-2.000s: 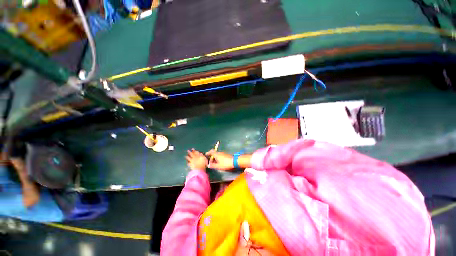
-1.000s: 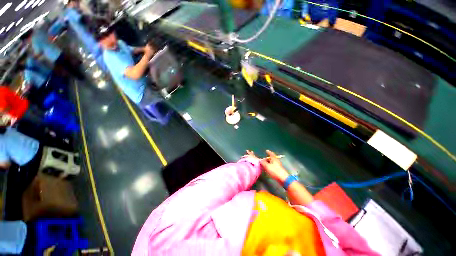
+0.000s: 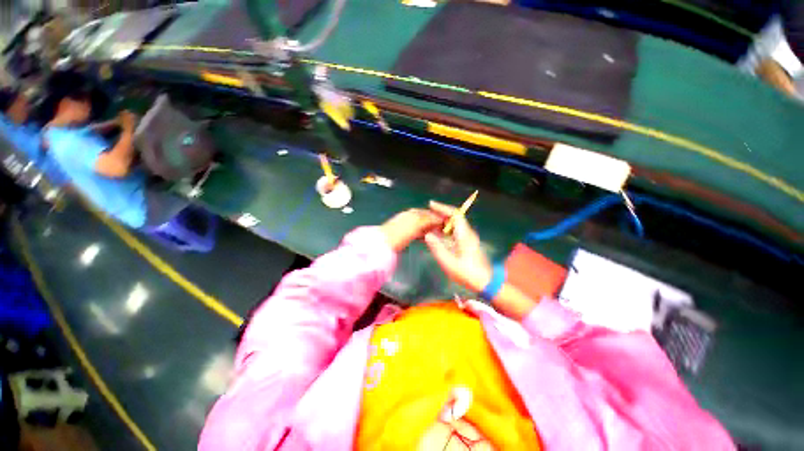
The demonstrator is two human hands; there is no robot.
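My right hand (image 3: 460, 249) is in front of me over the green bench, with a blue strap on its wrist. It holds a thin yellow stick (image 3: 462, 211) that points up and to the right between the fingers. My left hand (image 3: 409, 227) touches the fingers of my right hand. Its fingers are blurred, and I cannot tell whether it holds anything. No circuit board shows in either hand. A small pale round pot (image 3: 335, 193) stands on the bench to the left, with a yellow stick in it.
A red-orange pad (image 3: 534, 271), a clipboard with paper (image 3: 608, 291) and a dark calculator (image 3: 683, 338) lie to the right. A white label card (image 3: 588, 167) is on the bench rail. A black mat (image 3: 520, 66) lies beyond. A person in blue (image 3: 97, 167) is at the left.
The camera view has turned back to the right since one second ago. Both hands are raised further from my body and still together. The yellow stick now points more upward.
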